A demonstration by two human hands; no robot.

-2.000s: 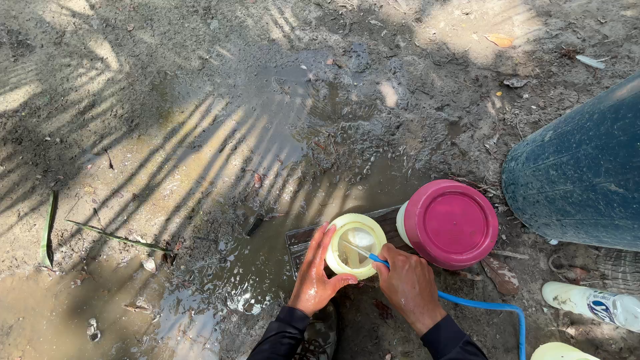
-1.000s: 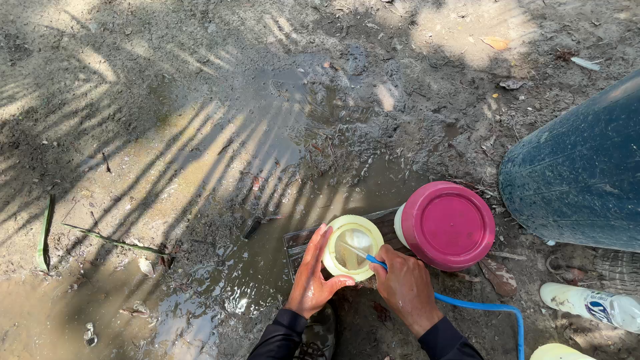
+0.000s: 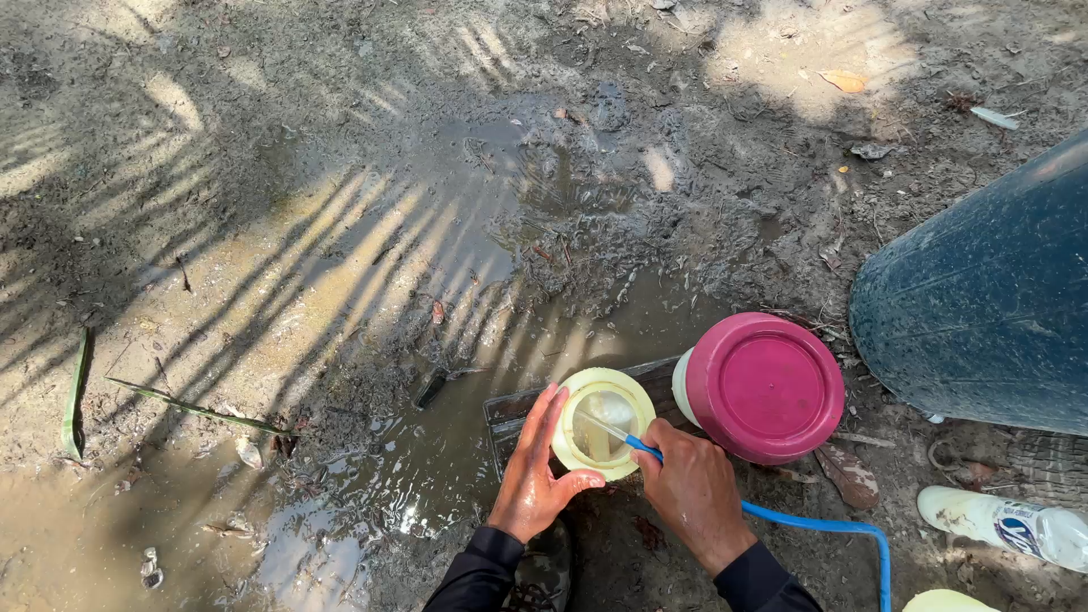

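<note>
My left hand (image 3: 540,467) rests against the left side of a pale yellow plastic container (image 3: 640,398), its thumb along the near rim and its fingers along the far left wall. In my right hand (image 3: 693,489) is the end of a blue hose (image 3: 812,522), held over the container's right edge. A thin stream runs from the hose end into the container, which holds water and something pale that I cannot make out. Right beside my right hand sits a round tub with a magenta lid (image 3: 772,387). The yellow container is over a dark board (image 3: 510,410) lying on the mud.
A large dark blue barrel (image 3: 977,306) stands at the right. Below it lies a white plastic bottle (image 3: 977,514) with a label. Part of another pale yellow item (image 3: 943,602) shows at the bottom edge. Muddy water (image 3: 399,484) spreads left of the board, and a shoe (image 3: 541,565) is beneath my arms.
</note>
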